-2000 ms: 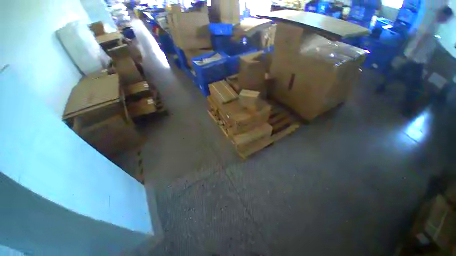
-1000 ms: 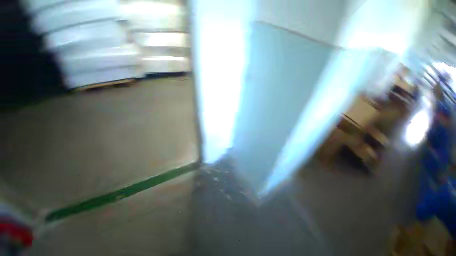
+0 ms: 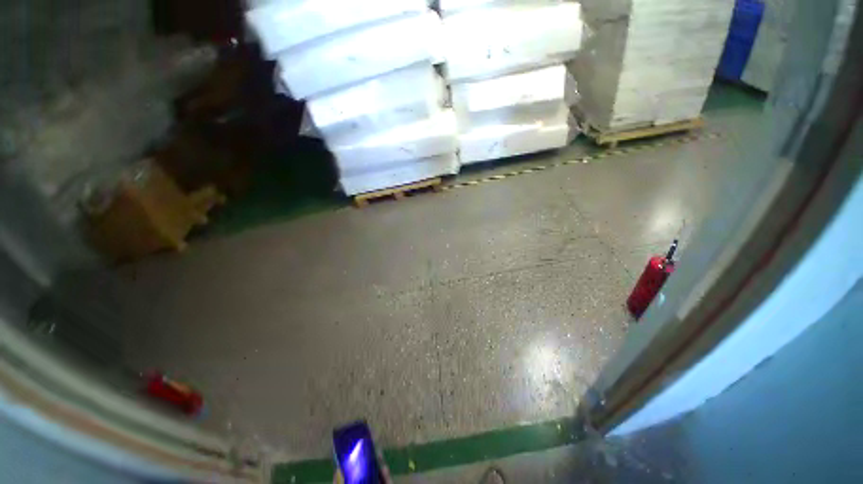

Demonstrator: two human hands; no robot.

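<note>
A smartphone (image 3: 358, 456) with a lit purple-white screen shows at the bottom edge, left of centre. My left hand (image 3: 339, 476) holds it; only small bits of fingers show beside the phone and the rest is cut off by the frame's edge. My right hand is not in view.
A doorway frames the view, with a pale blue wall (image 3: 757, 378) at right. A red fire extinguisher (image 3: 649, 285) stands by the right jamb; another red object (image 3: 174, 393) lies at left. Beyond are wrapped white stacks (image 3: 388, 85) on pallets and a brown carton (image 3: 137, 213).
The view has swung left from the cartons and blue crates, past the wall corner, to the doorway. The phone and a bit of my left hand have come into view at the bottom.
</note>
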